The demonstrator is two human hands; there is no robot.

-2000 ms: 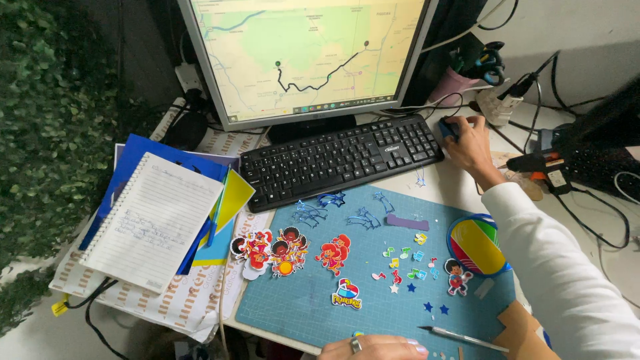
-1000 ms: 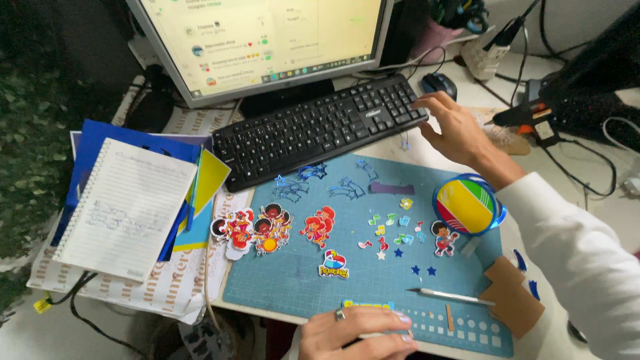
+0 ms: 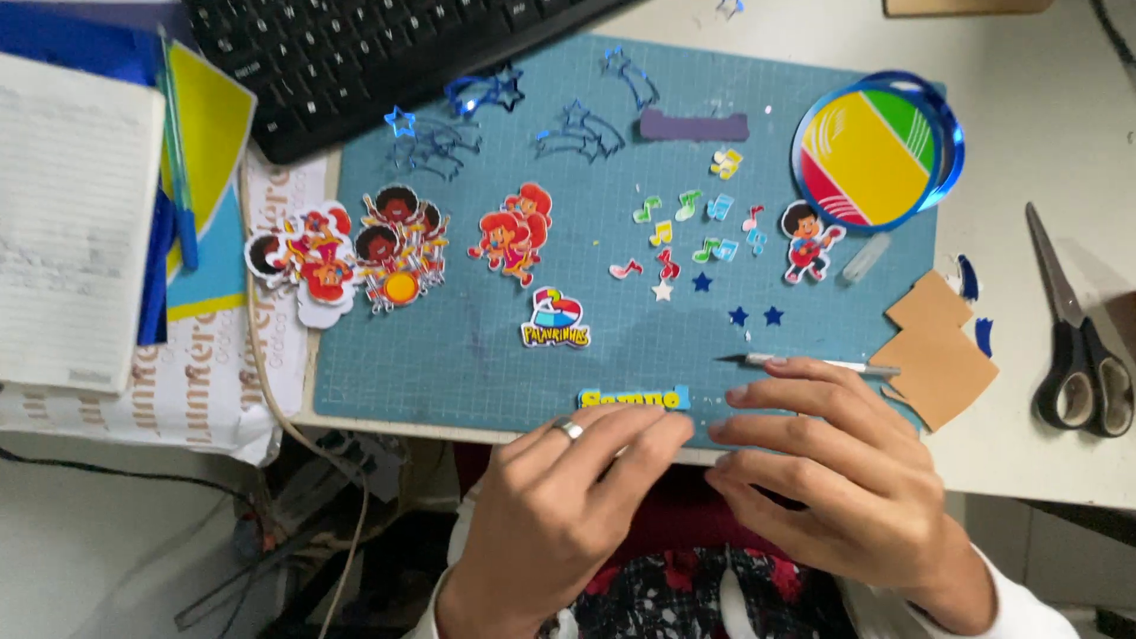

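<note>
My left hand (image 3: 586, 488), with a ring on one finger, has its fingers bent together at the near edge of the green cutting mat (image 3: 426, 373); whether it pinches something is hidden. Just beyond its fingers lies a yellow and blue lettered cutout (image 3: 632, 398). My right hand (image 3: 825, 461) is beside it with fingers apart and nothing seen in them, close to a craft knife (image 3: 816, 363). Farther up the mat are a logo cutout (image 3: 556, 321), red-haired figure cutouts (image 3: 515, 232), a drummers cutout (image 3: 399, 253), a guitarist cutout (image 3: 809, 244), small paper music notes (image 3: 689, 205) and dark blue stars (image 3: 738, 316).
A black keyboard (image 3: 382, 53) overlaps the mat's far left. A spiral notebook (image 3: 75, 222) lies left, above printed paper. Black-handled scissors (image 3: 1078, 355) rest at right, near brown card pieces (image 3: 945, 364). A round colored piece (image 3: 865, 158) with blue ribbon sits at the mat's far right corner.
My right hand has left the mouse and keyboard area and come back to the near edge beside my left hand. The view has tilted down, and the monitor is out of frame.
</note>
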